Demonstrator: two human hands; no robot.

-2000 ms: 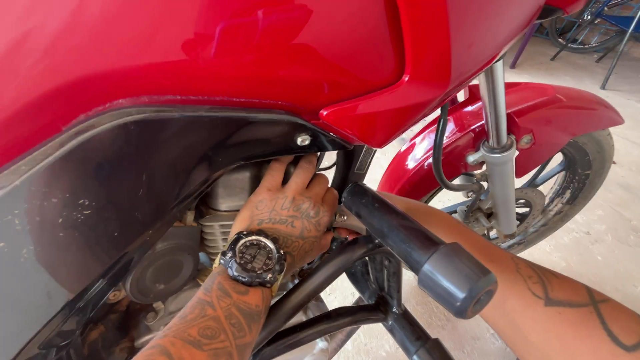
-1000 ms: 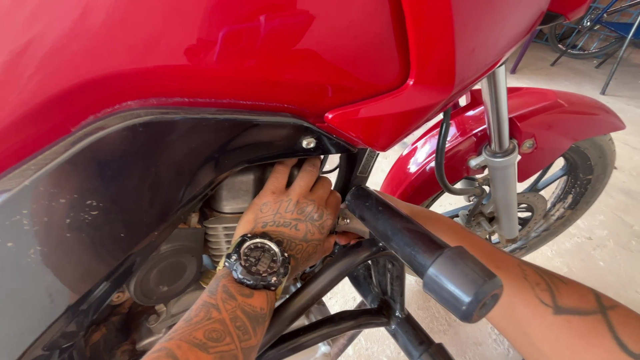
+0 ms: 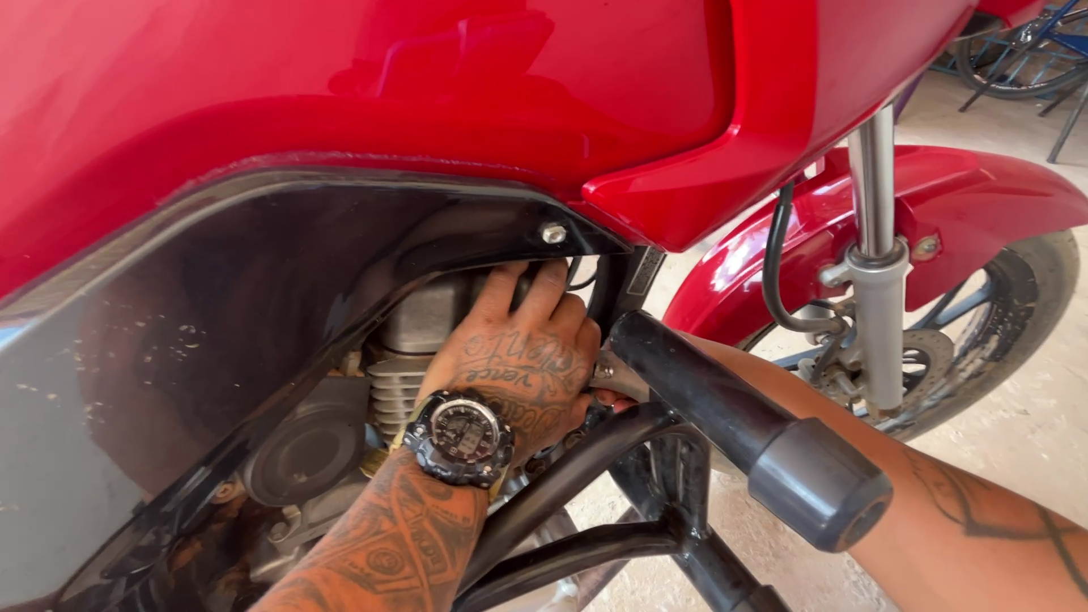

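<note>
My left hand [image 3: 523,365], wearing a black wristwatch [image 3: 459,438], reaches in beside the motorcycle's finned engine cylinder [image 3: 399,391]. Its fingertips go up under the black side panel [image 3: 340,246] and are hidden, so I cannot tell what they touch. From the right, my other arm passes behind the black crash bar's padded peg [image 3: 714,408]. Only a few fingertips of my right hand [image 3: 610,398] show, close to a greyish metal piece [image 3: 619,374] whose kind is unclear. Whether that hand grips it is hidden.
The red fuel tank [image 3: 510,110] and fairing overhang both hands. Black crash bar tubes [image 3: 578,476] cross below them. To the right stand the fork leg [image 3: 875,280], brake hose [image 3: 772,263], red front fender [image 3: 977,204] and front wheel [image 3: 1037,297]. A bicycle wheel [image 3: 1011,59] shows behind.
</note>
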